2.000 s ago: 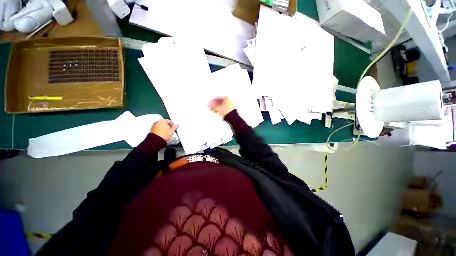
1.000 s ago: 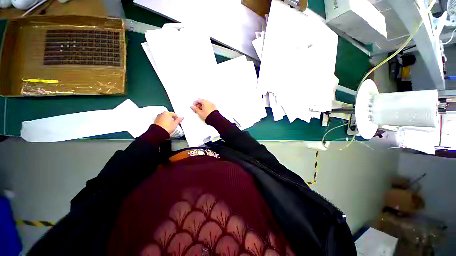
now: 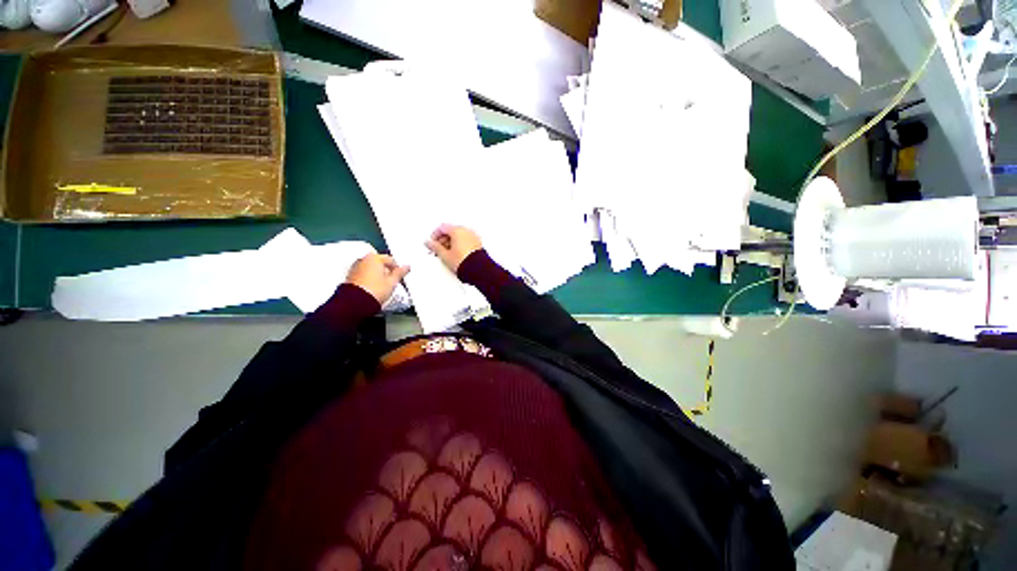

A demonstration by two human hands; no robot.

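Observation:
My left hand [image 3: 377, 277] is at the bench's near edge, fingers bent on white paper at the lower left border of the left leaflet stack [image 3: 415, 167]. A long white leaflet strip [image 3: 167, 284] stretches from beside it to the left along the bench edge. My right hand [image 3: 455, 244] is over the lower part of the left stack, thumb and fingers close together; the white paper is overexposed, so whether it holds a sheet cannot be told. The middle leaflet stack [image 3: 530, 195] touches the left stack's right side.
The untidy right leaflet pile [image 3: 666, 145] lies further right. A shallow carton tray [image 3: 84, 206] with a dark grid and a yellow stick stands left. A white roll [image 3: 903, 240] is at the right bench end, near a thin yellowish cable [image 3: 859, 136]. A white box [image 3: 786, 45] stands rear right.
My right hand has moved left and slightly toward my left hand compared with the oldest frame. My left hand has shifted slightly. Against one second ago, little differs beyond a small view shift.

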